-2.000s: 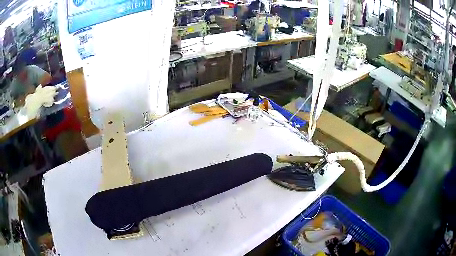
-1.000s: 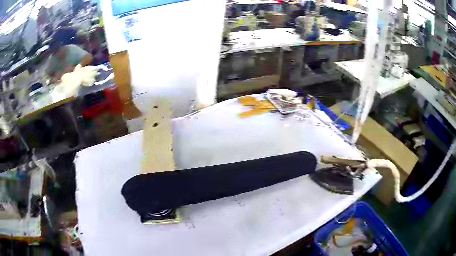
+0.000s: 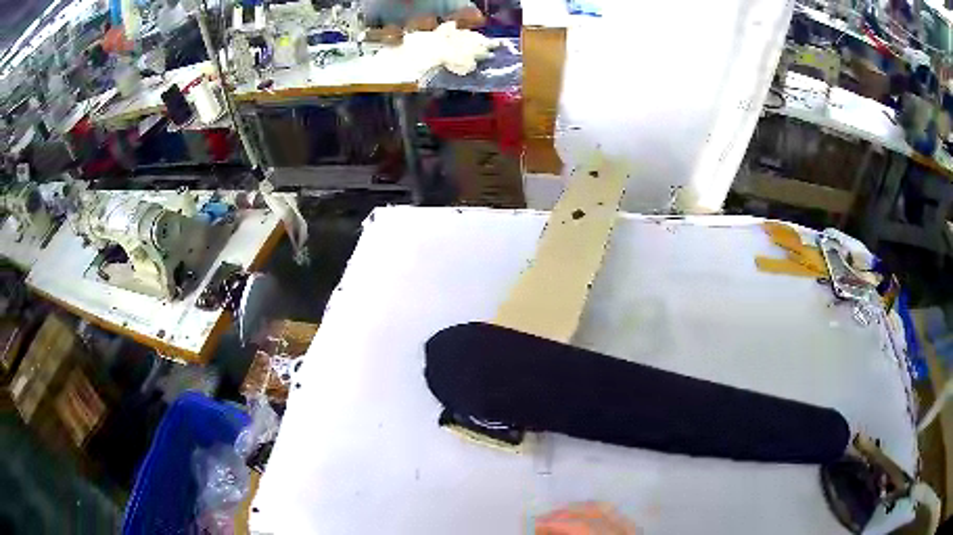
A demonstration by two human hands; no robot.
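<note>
The long black padded arm stands over the white-covered table, its rounded end to the left, with nothing on it. A flat beige support plank runs from under it to the table's far edge. The steam iron sits at the arm's narrow right end, at the table's right side. A blurred, skin-toned hand shows at the bottom edge, cut off. I cannot tell whether it is my left or my right, nor whether it holds anything. The other hand is out of the picture.
A blue basket with clear bags is at the table's lower left, a carton beside the left edge. A sewing machine stands on a table further left. Mustard-yellow strips and a metal piece lie at the far right corner.
The view has swung left, so the arm, plank and iron appear further right. The left basket and sewing machine have come into view. A hand has appeared at the bottom edge.
</note>
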